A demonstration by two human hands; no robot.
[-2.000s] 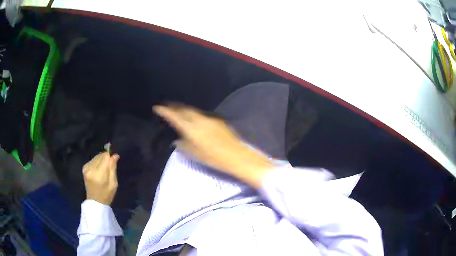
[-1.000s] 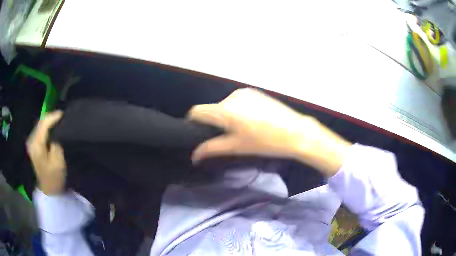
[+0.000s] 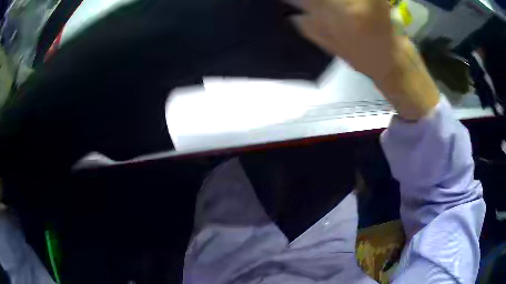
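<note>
A large black cloth (image 3: 222, 39) lies over the white table (image 3: 249, 111) and hangs past its front edge at the left. My right hand (image 3: 355, 39) is blurred at the top, right of centre, with thumb and fingers on the cloth's right part; its fingertips are partly cut off by the top edge. My left sleeve shows at the lower left rim; the left hand itself is not visible, hidden by the cloth or out of the picture.
The table's front edge carries a printed ruler (image 3: 355, 111). A brown fuzzy lump (image 3: 446, 64) lies at the right, with a yellow item (image 3: 405, 13) above it. A green rim (image 3: 52, 255) shows at the lower left. Clear plastic hangs at the upper left.
The black cloth has moved from over my lap up onto the table. My right hand has moved up and right with it. My left hand has gone from sight. The view has shifted.
</note>
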